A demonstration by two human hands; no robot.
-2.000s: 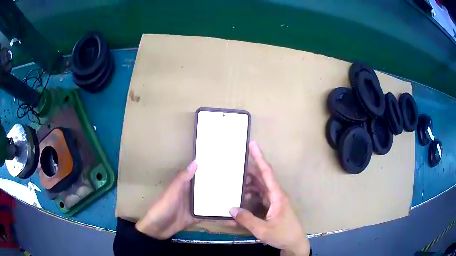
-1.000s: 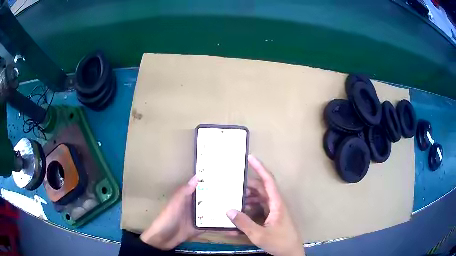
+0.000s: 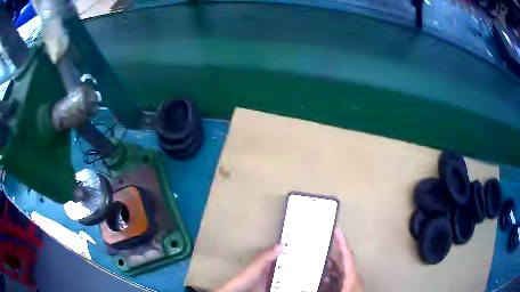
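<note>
A smartphone [image 3: 306,245] with a bright white screen and dark case is held upright over the tan cardboard sheet [image 3: 273,154], its lower end cut off by the frame edge. My left hand [image 3: 251,275] grips its left side. My right hand [image 3: 346,265] is at its right side, fingers partly behind it; its thumb is not visible. Black ear pads [image 3: 435,239] lie in a loose pile on the right of the cardboard.
A green hand press [image 3: 43,128] stands at left, with an orange-brown fixture [image 3: 135,215] on its base plate [image 3: 177,242]. Stacked ear pads [image 3: 181,128] stand beside it. A green conveyor [image 3: 319,74] runs behind. Two small black ovals [image 3: 507,214] lie far right.
The camera view has shifted up and left, so the bench, phone and hands appear lower and further right, and more of the press shows. Both hands still hold the phone.
</note>
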